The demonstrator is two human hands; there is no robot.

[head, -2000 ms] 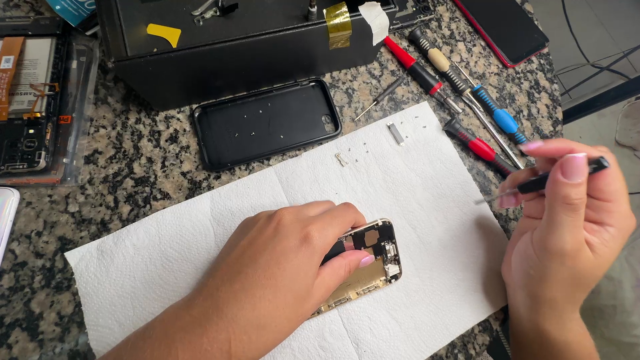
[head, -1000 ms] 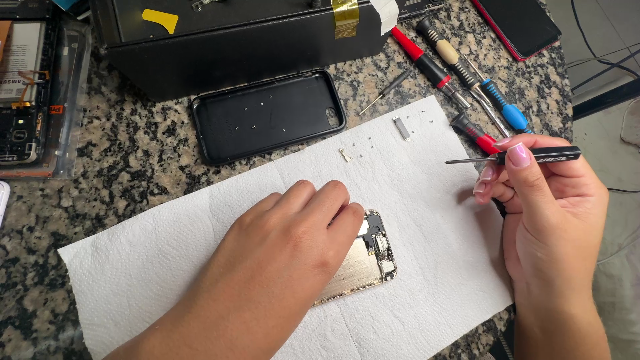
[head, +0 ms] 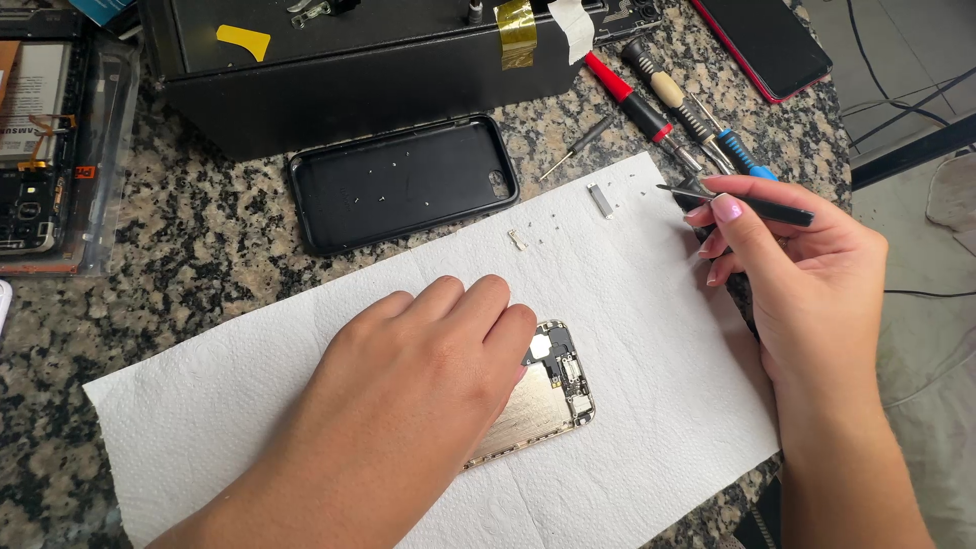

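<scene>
An opened smartphone (head: 534,415) lies on a white paper towel (head: 236,381), its metal plate and end parts showing. Over its left part rests my left hand (head: 412,381), fingers bent down; the fingertips and whatever they touch are hidden. My right hand (head: 793,282), at the right above the towel's edge, holds a small precision screwdriver (head: 770,211) between thumb and fingers, its tip pointing left, away from the phone. A grey metal piece (head: 600,200), a small bracket (head: 517,239) and several tiny screws lie on the towel's upper part.
A black phone case (head: 404,183) holds several screws. Behind it stands a black box (head: 366,99) with tape on its edge. A red and black screwdriver (head: 629,99) and other tools lie at upper right, near a red-edged phone (head: 766,46). Another opened phone (head: 38,145) lies at left.
The phone's end shows a different face than two seconds ago, when my left fingers gripped its edge. The screwdriver in my right hand has changed its tilt.
</scene>
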